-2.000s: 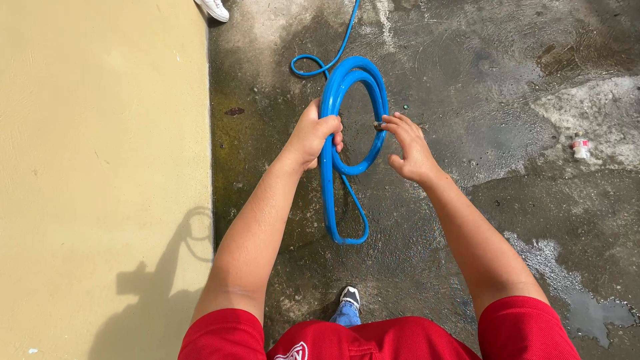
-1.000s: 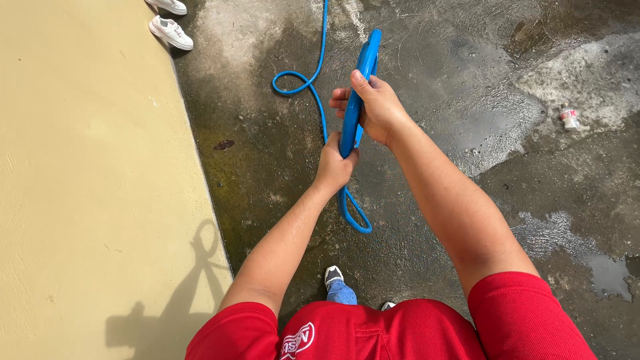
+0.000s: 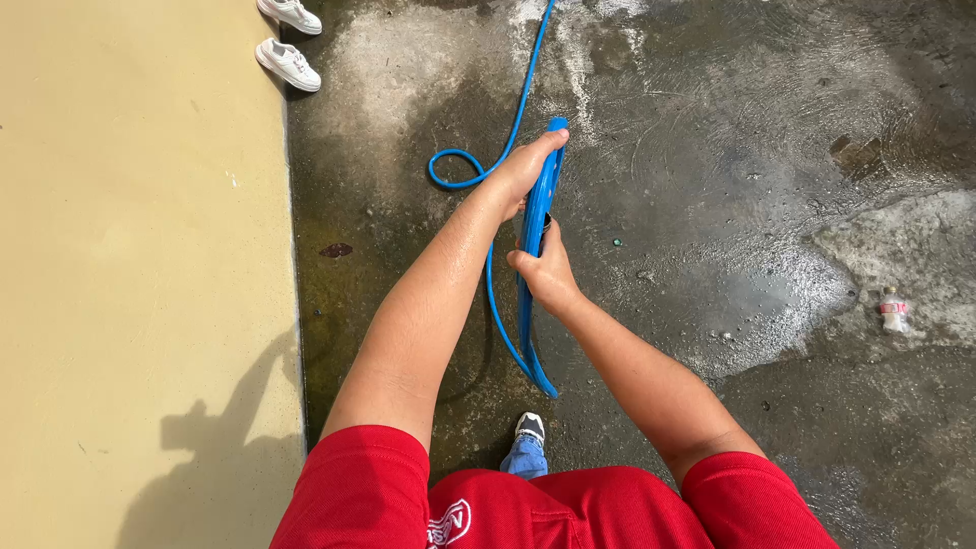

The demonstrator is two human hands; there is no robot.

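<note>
A coiled blue hose [image 3: 538,206] hangs in front of me, its loops bunched and seen nearly edge-on. My left hand [image 3: 526,171] is around the upper part of the coil, thumb near its top. Lower down, my right hand [image 3: 545,267] grips the coil from the right side, and a small dark ring-like piece shows just above its fingers. Below my hands a hose loop dangles to near my shoe. From the coil's area a single run of hose [image 3: 526,84] goes over the floor, with one small loop at the left, and leaves the view at the top.
A yellow wall [image 3: 152,191] stands along the left. White shoes [image 3: 288,65] are beside it at the upper left. The concrete floor [image 3: 648,191] is wet in patches. A small plastic bottle [image 3: 894,311] is at the right. My own shoe [image 3: 530,427] shows below.
My left hand has moved up to the top part of the coil, and my right hand has moved down it. The coil was seen face-on two seconds ago and is now nearly edge-on.
</note>
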